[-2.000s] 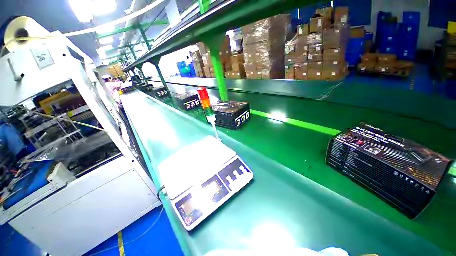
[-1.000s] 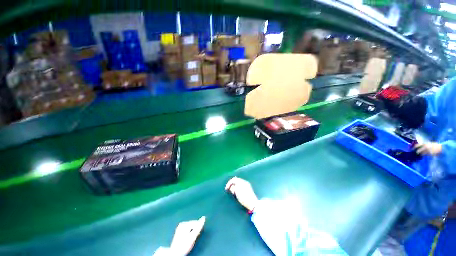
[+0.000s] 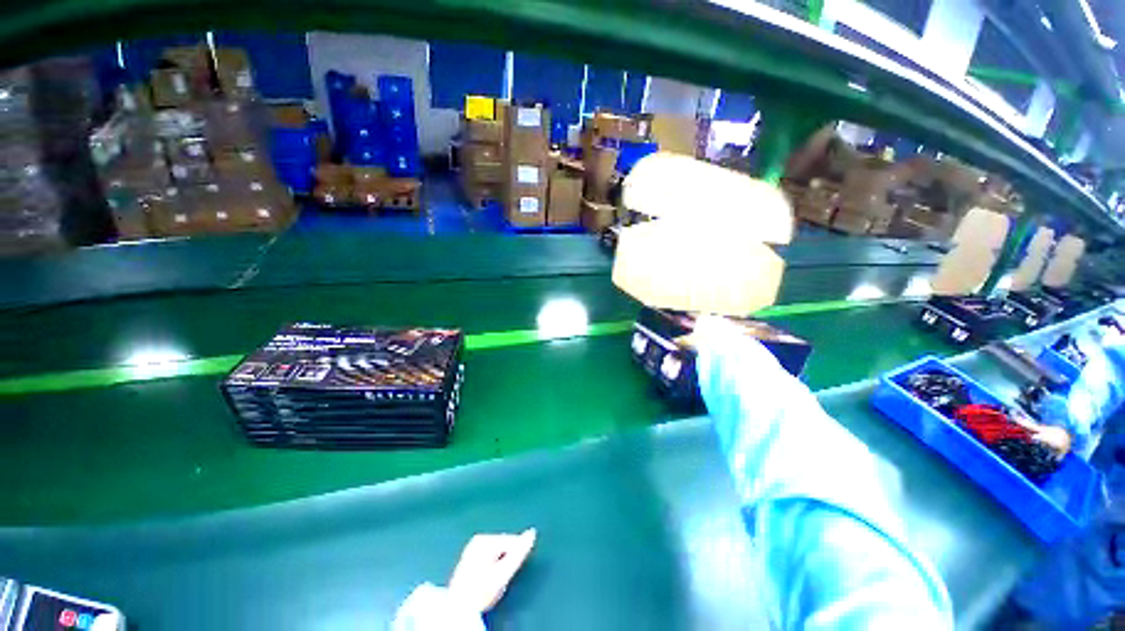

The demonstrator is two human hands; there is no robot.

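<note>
An open black retail box [image 3: 660,364] stands on the green conveyor belt, its brown lid [image 3: 701,234] upright and tilted back. My right hand [image 3: 713,330] reaches to the box top at the foot of the lid; it is small and overexposed, so its grip cannot be told. The sleeve hides part of the box. My left hand [image 3: 494,565] is empty above the green bench, fingers loosely apart. A closed black retail box [image 3: 346,385] lies on the belt at the left.
A corner of the scale [image 3: 62,610] shows bottom left. At the right, a blue parts bin [image 3: 987,462] holds black and red pieces, with another person's hand [image 3: 1051,441] at it. More open boxes stand beyond [image 3: 962,323]. A green beam [image 3: 494,27] crosses overhead.
The view has swung from the scale to the boxes. My right arm has stretched forward from the bench to the open box. My left hand stays over the bench. Red pieces now show in the bin.
</note>
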